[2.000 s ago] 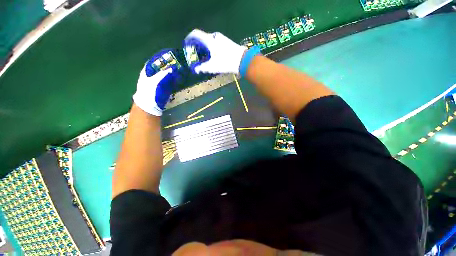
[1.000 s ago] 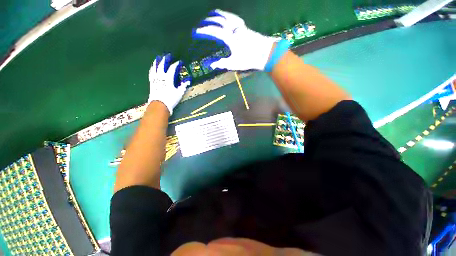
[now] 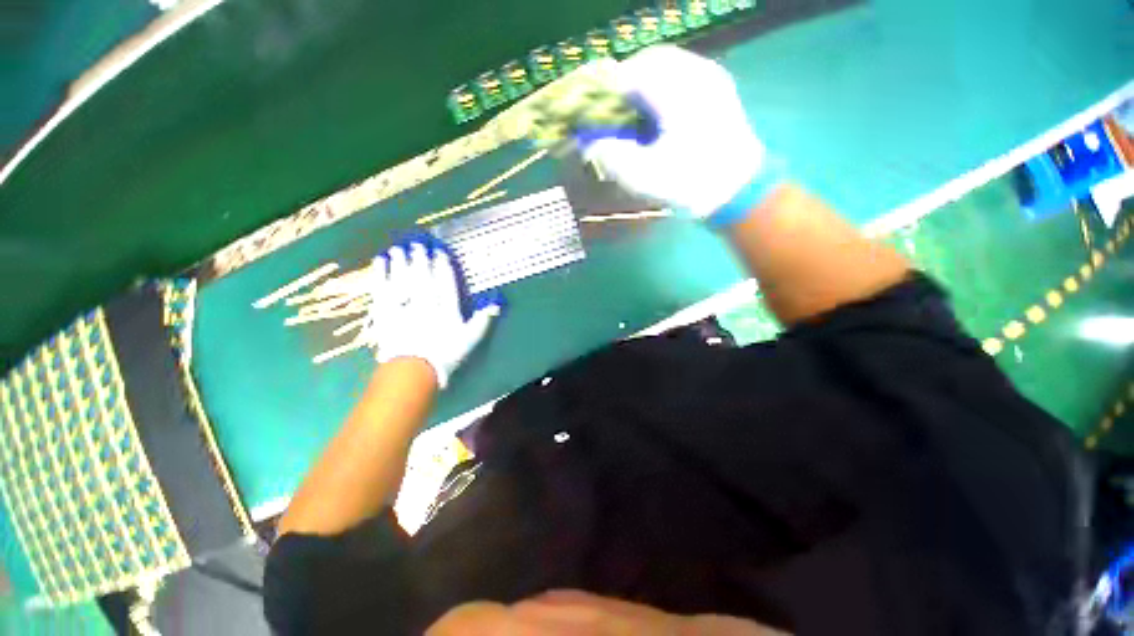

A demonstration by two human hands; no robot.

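Note:
My right hand [image 3: 678,134], in a white glove with blue fingertips, holds a blurred green-yellow PCB panel [image 3: 575,109] above the bench edge. My left hand [image 3: 429,302], gloved, lies over the left end of the slotted metal plate [image 3: 529,239], beside the yellowish edge strips [image 3: 333,303]. Its thumb is spread; whether its fingers grip anything is hidden. A row of single PCBs [image 3: 543,62] stands on the dark green belt beyond the bench edge.
The panel stack [image 3: 87,466] lies at the left with a black mat [image 3: 178,435] beside it. A few loose strips [image 3: 504,175] lie behind the metal plate. A blue object [image 3: 1084,158] is at the far right, above the green floor with yellow-black tape.
My left hand has moved down from the row to the metal plate. My right hand has left the row and now holds the panel that lay right of the plate. The view has shifted.

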